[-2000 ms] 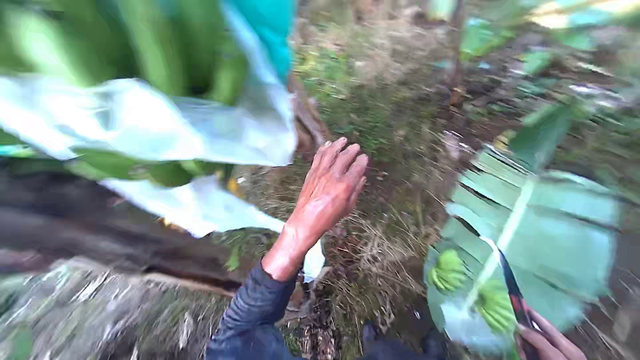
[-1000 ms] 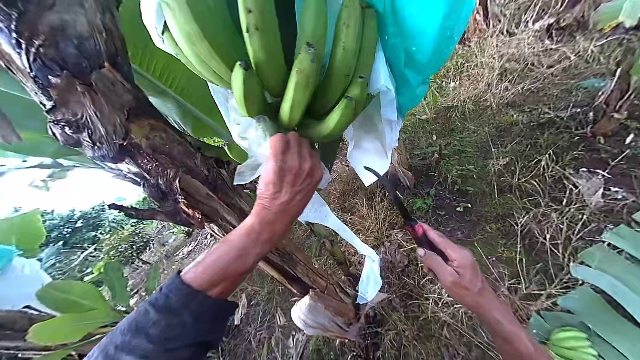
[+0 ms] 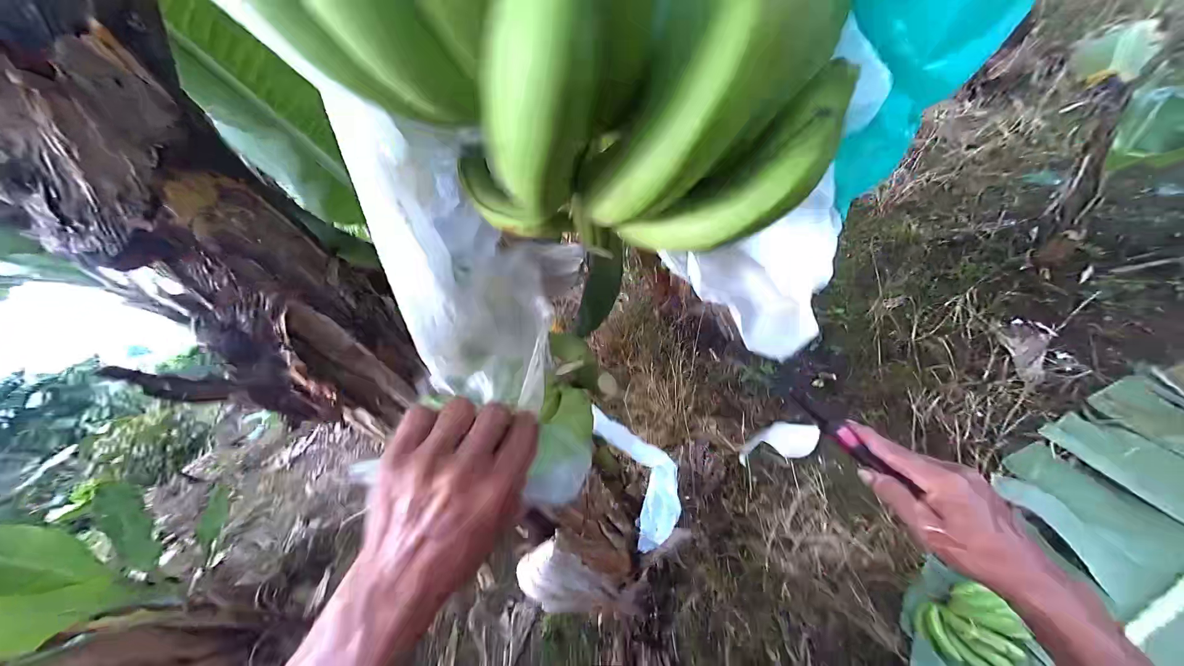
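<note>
A bunch of green bananas [image 3: 647, 111] hangs at the top centre, with a white plastic sheet [image 3: 435, 231] along its left side and a teal plastic bag [image 3: 911, 83] at its right. My left hand [image 3: 453, 481], below the bunch, is closed on the lower end of the white sheet. In my right hand [image 3: 934, 499] is the dark handle of a knife [image 3: 869, 453]; its blade is blurred and points up and left. Near the blade lies or hangs a white scrap [image 3: 786, 440]. A pale strip [image 3: 659, 490] hangs between my hands.
A brown banana trunk [image 3: 231, 250] slants down from the upper left. At lower right, cut green bananas [image 3: 971, 624] lie on a large banana leaf [image 3: 1110, 490]. Dry grass covers much of the ground. Green leaves [image 3: 55, 583] stand at lower left.
Since one second ago, my left hand has moved down from the base of the bunch, drawing the white sheet with it. The knife stays in my right hand. The bunch fills more of the view.
</note>
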